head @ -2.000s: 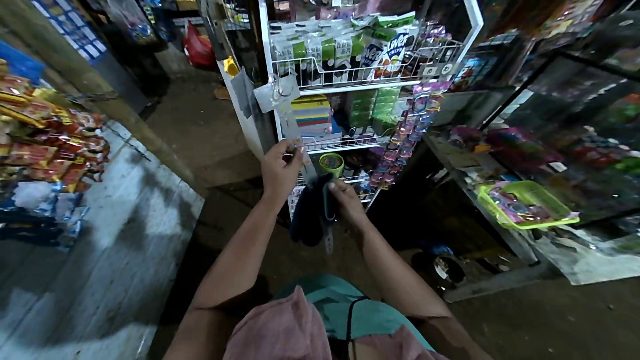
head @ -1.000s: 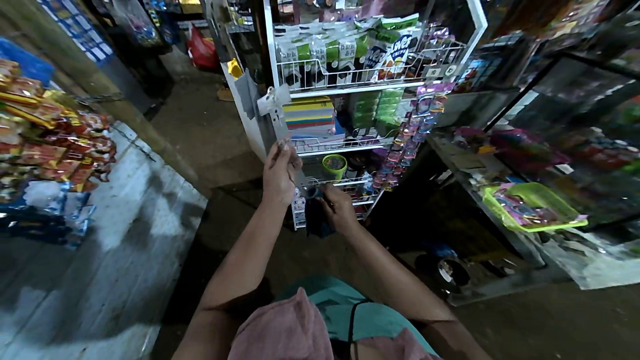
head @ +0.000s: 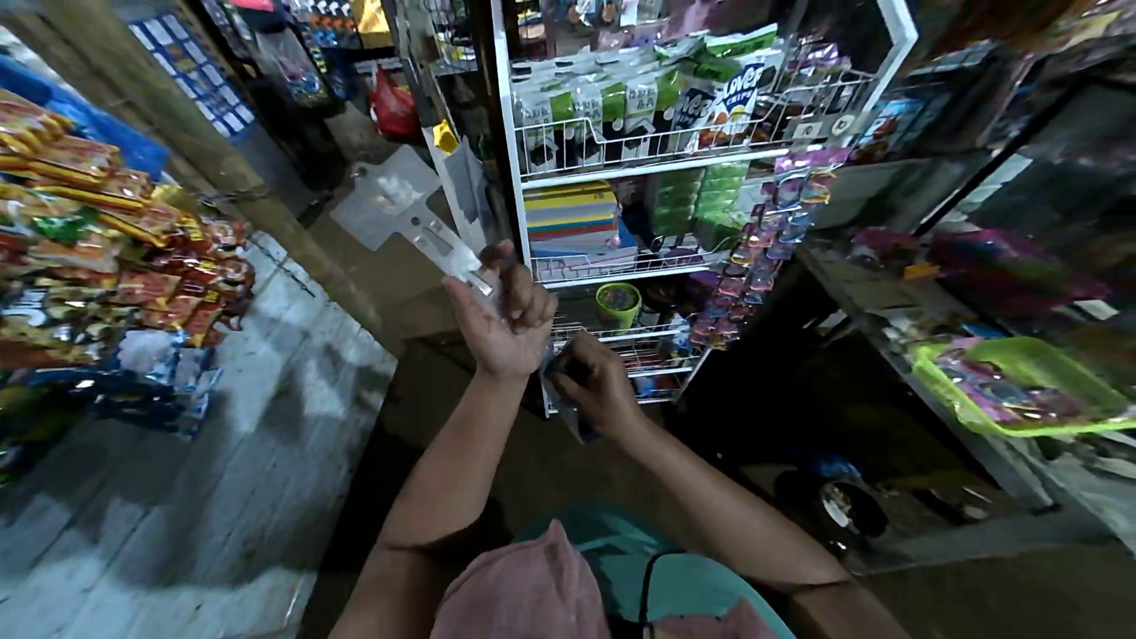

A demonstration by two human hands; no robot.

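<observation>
My left hand (head: 506, 315), palm up with curled fingers, holds the lower end of a clear plastic hanger strip (head: 435, 240). The strip's wide translucent top (head: 386, 197) points up and to the left. Close by on the right, my right hand (head: 595, 382) is closed on a dark item (head: 568, 408), which hangs below the fingers; its kind is hard to tell. Both hands are in front of a white wire display rack (head: 612, 177), near its lower shelves. A green cup (head: 619, 304) stands on a lower shelf behind them.
Snack packets (head: 639, 102) fill the rack's upper basket, above stacked coloured paper or notebooks (head: 571, 222). Small packs (head: 745, 266) hang along its right side. A lime plastic basket (head: 1021, 426) is on the right counter. Packets (head: 133, 266) hang above a pale wooden surface (head: 195, 515) at left.
The hanger strip, upright near the rack's left post before, now tilts out to the left. My left hand has turned palm up. The dark item hangs less fully in view than two seconds ago.
</observation>
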